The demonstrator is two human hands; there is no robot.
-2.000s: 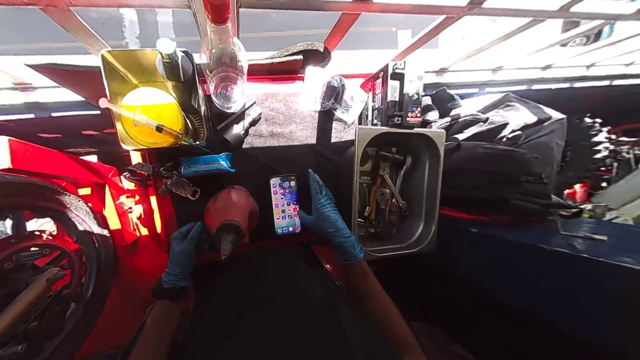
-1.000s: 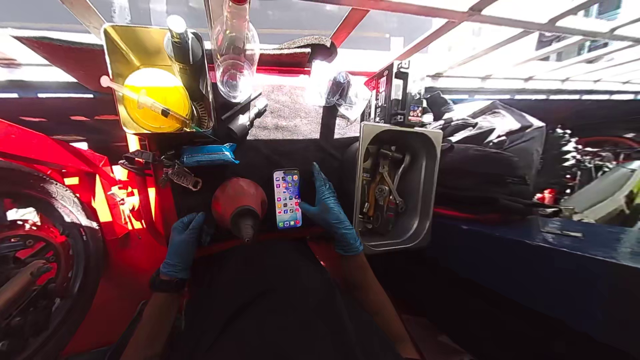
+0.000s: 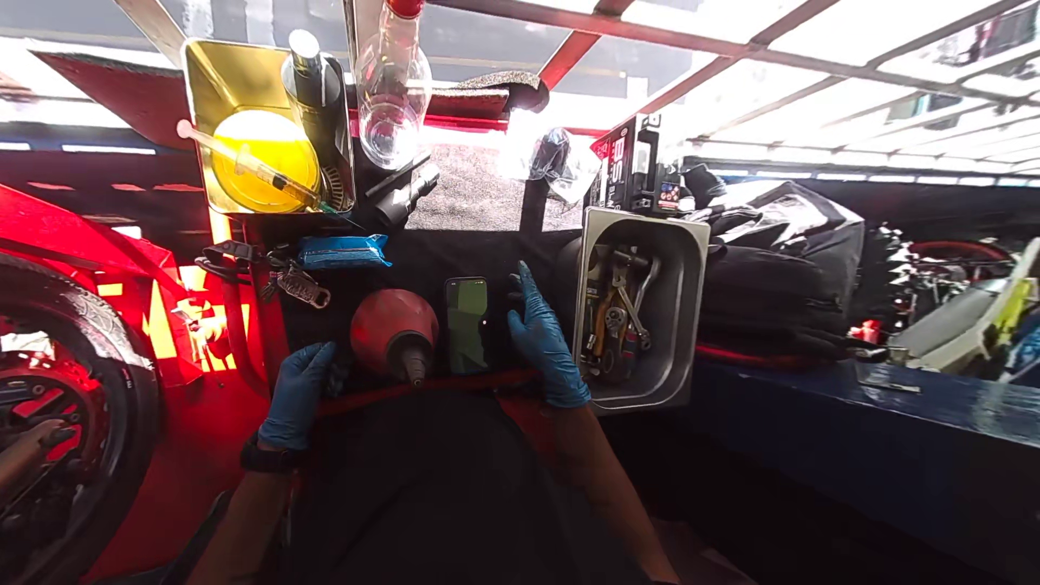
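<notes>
My left hand (image 3: 299, 392), in a blue glove, rests with curled fingers at the bench's near edge, left of a red rubber bulb with a dark nozzle (image 3: 394, 335). Whether its fingers hold anything cannot be told. On the dark surface right of the bulb lies a smartphone (image 3: 466, 325) with a dim greenish screen. My right hand (image 3: 543, 341), gloved in blue too, is beside the phone, fingers apart and holding nothing. Close to its right is a metal pan (image 3: 687, 325) containing wrenches, a ratchet (image 3: 615, 319) and other tools. A blue packet (image 3: 344, 252) and keys (image 3: 302, 286) lie behind the bulb.
At the back left, a yellowish metal container (image 3: 199, 130) holds a yellow tub (image 3: 266, 162), a syringe (image 3: 260, 169) and a bottle. A clear bottle (image 3: 393, 89) stands beside it. Black bags (image 3: 772, 276) sit right of the pan. A wheel (image 3: 134, 398) and part of another person's arm (image 3: 28, 455) are far left.
The phone's screen has gone from bright app icons to a dim greenish display. My right hand has moved slightly away from the phone.
</notes>
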